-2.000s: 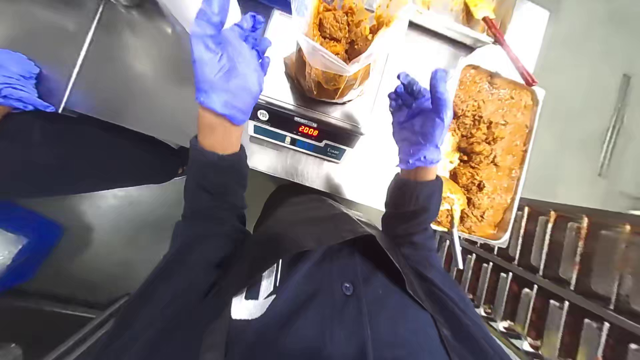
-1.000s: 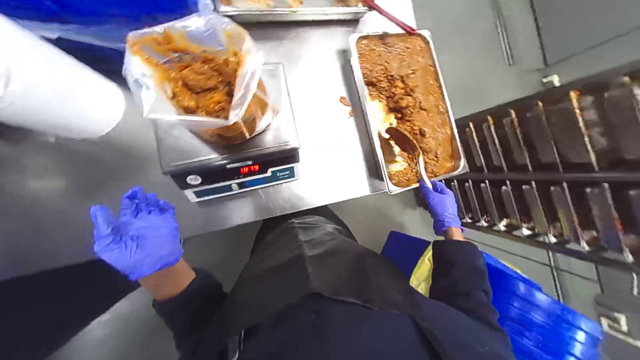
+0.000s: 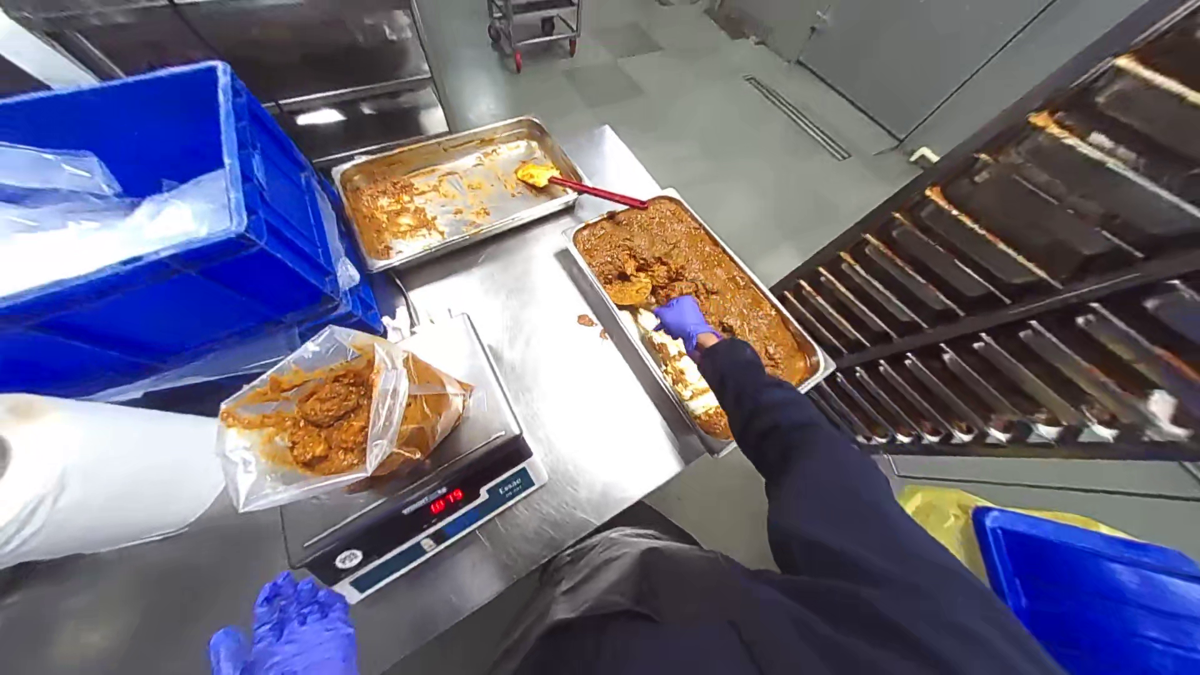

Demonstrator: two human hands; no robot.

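Observation:
My right hand (image 3: 687, 322), in a blue glove, is closed around the handle of a serving spoon (image 3: 630, 290), whose bowl lies in the thick brown saucy food of a full steel tray (image 3: 769, 314). My left hand (image 3: 292, 630), gloved too, is held with its fingers apart and nothing in it, just in front of the digital scale (image 3: 441, 511). On the scale rests an open clear plastic bag (image 3: 323, 412) partly filled with the same food. The scale's red display is lit.
Behind stands a nearly emptied steel tray (image 3: 450, 187) with a red-handled spatula (image 3: 600, 192) across its rim. Left are a blue crate (image 3: 141, 272) with plastic bags and a white plastic roll (image 3: 103, 478). A soiled tray rack (image 3: 994, 319) is at right, with a blue bin (image 3: 1087, 591) below.
My right hand has moved from the tray's near end, further in over the food, with the spoon. Two seconds ago both hands were raised beside the bag. The view has shifted.

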